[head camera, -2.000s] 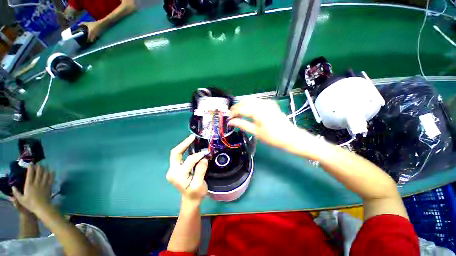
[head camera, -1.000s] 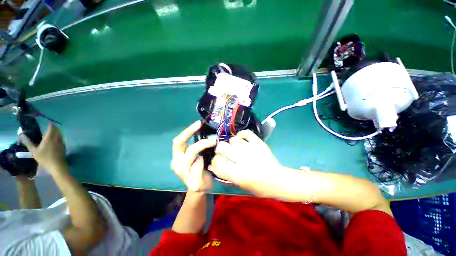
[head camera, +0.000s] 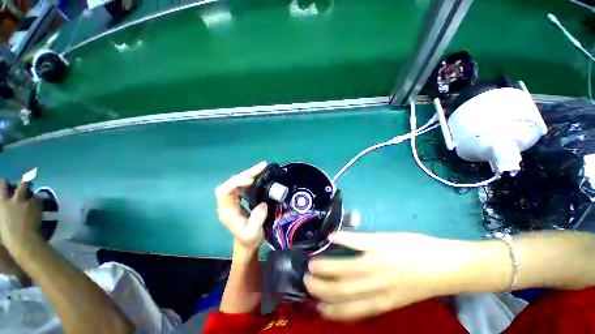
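The camera base (head camera: 302, 201) stands on the green bench, open side up, with a black interior, a pale ring in its middle and red, blue and white wires. The blurred black camera head (head camera: 287, 274) hangs out toward my body, joined by the wires. My left hand (head camera: 244, 207) grips the base's left rim, thumb inside the edge. My right hand (head camera: 352, 274) is blurred at the right side of the head, fingers against it. The fingertips are partly hidden. A white cable (head camera: 365, 152) runs from behind the base to the right.
A white camera unit (head camera: 489, 124) with antennas lies at right beside tangled black strands (head camera: 522, 202) on shiny plastic (head camera: 567, 143). An open black part (head camera: 456, 72) and a metal post (head camera: 430, 49) stand behind. Another person's hand (head camera: 19, 215) works at far left.
The head has swung from the far side of the base to the near side, uncovering the base interior. My left hand has moved onto the rim; my right hand has moved toward my body.
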